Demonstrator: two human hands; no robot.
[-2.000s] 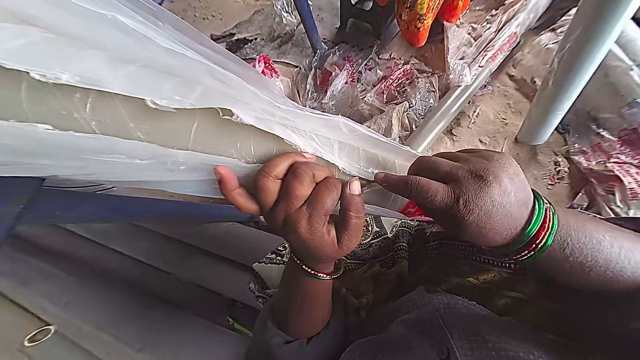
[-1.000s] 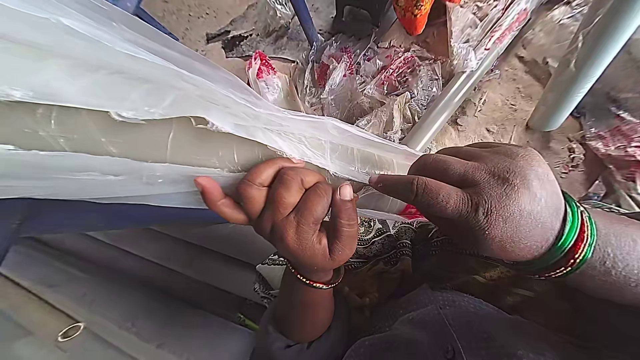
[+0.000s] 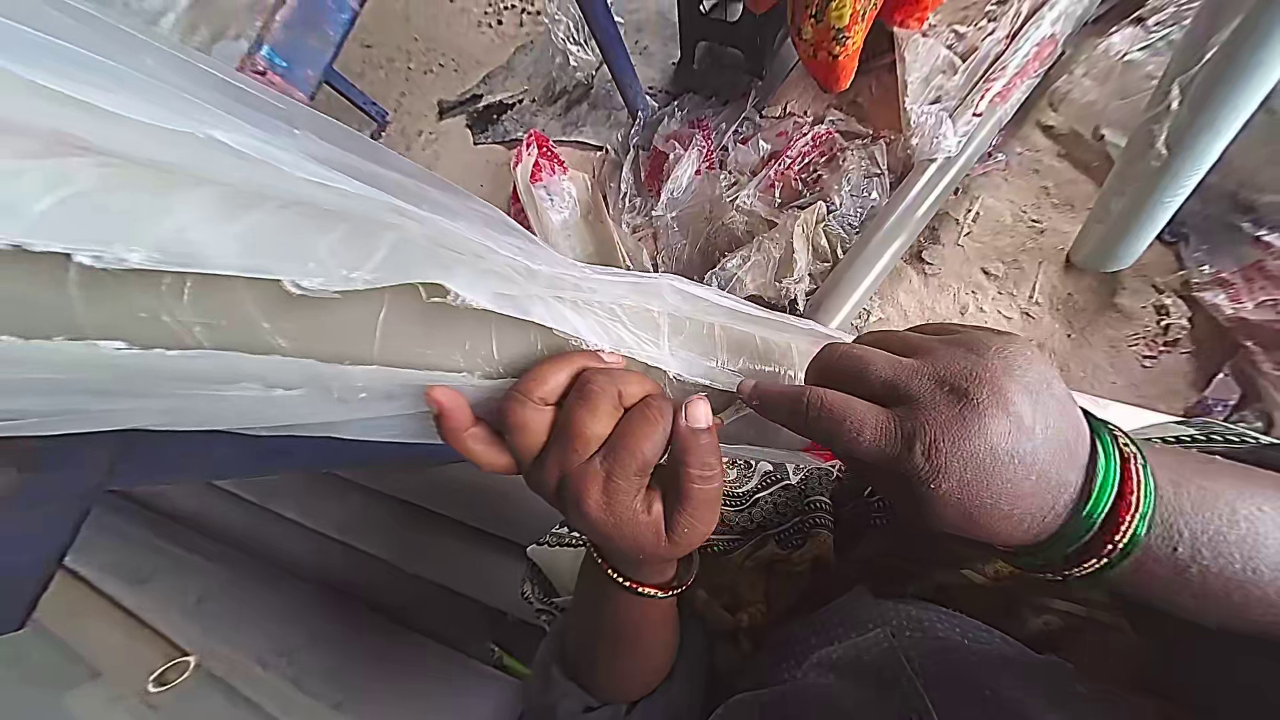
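A long pale tube (image 3: 250, 322) lies across the left and middle, covered in white plastic film (image 3: 420, 220) that is split lengthwise with ragged edges. My left hand (image 3: 610, 460), with curled fingers and a beaded bangle, presses against the lower edge of the film, below the tube. What lies inside its fingers is hidden. My right hand (image 3: 940, 430), wearing green and red bangles, holds the film around the tube's right end, its index finger pointing left along the split. The tips of the two hands are close but apart.
Crumpled clear and red-printed plastic wrap (image 3: 740, 190) lies on the dirt ground beyond the tube. A shiny wrapped pole (image 3: 930, 200) and a thick pale pipe (image 3: 1170, 150) stand at the right. A blue metal bar (image 3: 230, 455) runs beneath the film. Grey tubes (image 3: 300, 590) lie at lower left.
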